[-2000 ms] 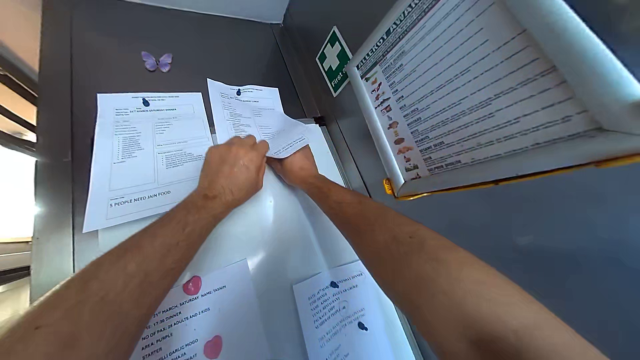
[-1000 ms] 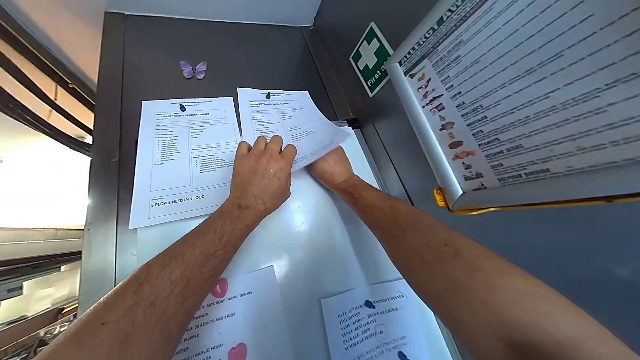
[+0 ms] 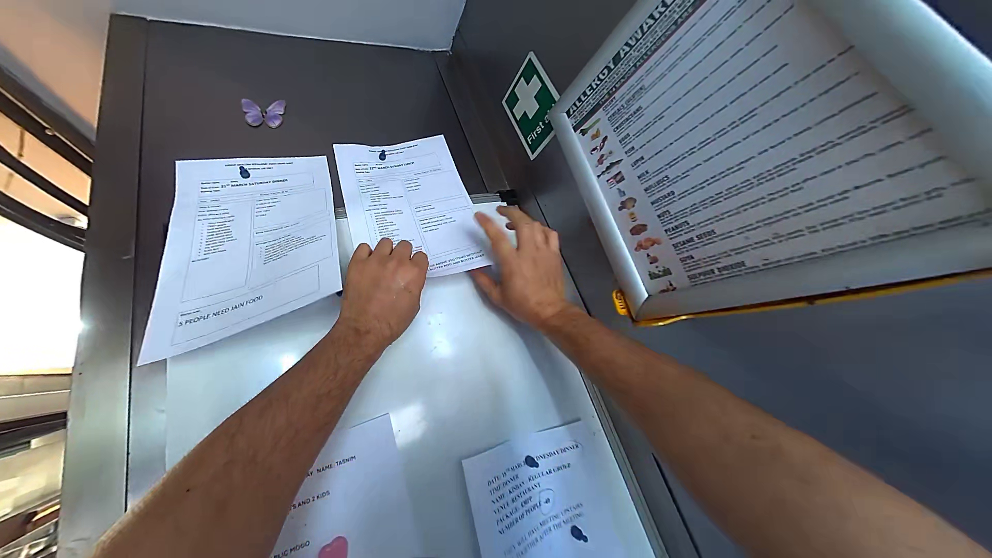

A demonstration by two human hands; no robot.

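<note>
Two printed paper sheets hang high on the wall, each under a dark magnet: the left sheet (image 3: 256,263) and the right sheet (image 3: 411,209). My left hand (image 3: 384,291) lies with curled fingers on the lower left edge of the right sheet; whether it pinches the paper cannot be told. Fingers apart, my right hand (image 3: 527,267) is at that sheet's lower right corner, its thumb below the edge. Behind both hands is a glossy whiteboard (image 3: 449,349).
Lower on the board are a sheet with a heart magnet (image 3: 333,547) and another printed sheet (image 3: 542,488). A framed allergy chart (image 3: 759,155) juts out at the right, near a green first aid sign (image 3: 531,105). A purple butterfly (image 3: 263,113) decorates the wall.
The right sheet's lower right part, lifted and bent earlier, now lies flatter. My right hand, behind the sheet before, now shows its spread fingers at the corner.
</note>
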